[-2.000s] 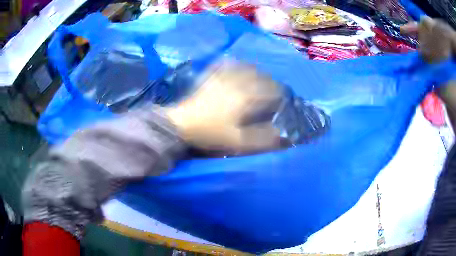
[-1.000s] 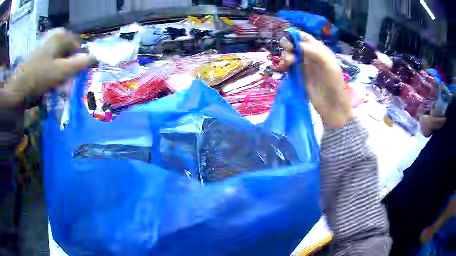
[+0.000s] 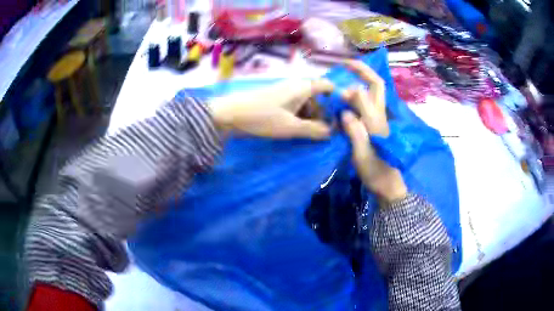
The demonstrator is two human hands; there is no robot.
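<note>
A large blue plastic sack (image 3: 243,225) lies on the white table in front of me. Dark, shiny packed garments (image 3: 337,212) show through an opening on its right part. My left hand (image 3: 279,109) reaches in from the left, its thumb and fingers around the gathered top of the sack. My right hand (image 3: 370,133) comes from the lower right and pinches the same bunched blue plastic, fingers bent. The hands are close together over the sack. The plastic between them is blurred, so its exact fold or knot cannot be told.
Thread spools (image 3: 175,51) stand at the table's far left. Pink-red and dark bagged garments (image 3: 452,61) lie along the far side. A small red-pink bundle (image 3: 492,115) is at the right. A round-topped stool (image 3: 67,67) stands at the left. A dark shape is at the lower right.
The hands were wide apart, holding the sack's handles up and open. Now they are together at its bunched top, and the opening is mostly closed. The view has shifted, bringing spools and stool in.
</note>
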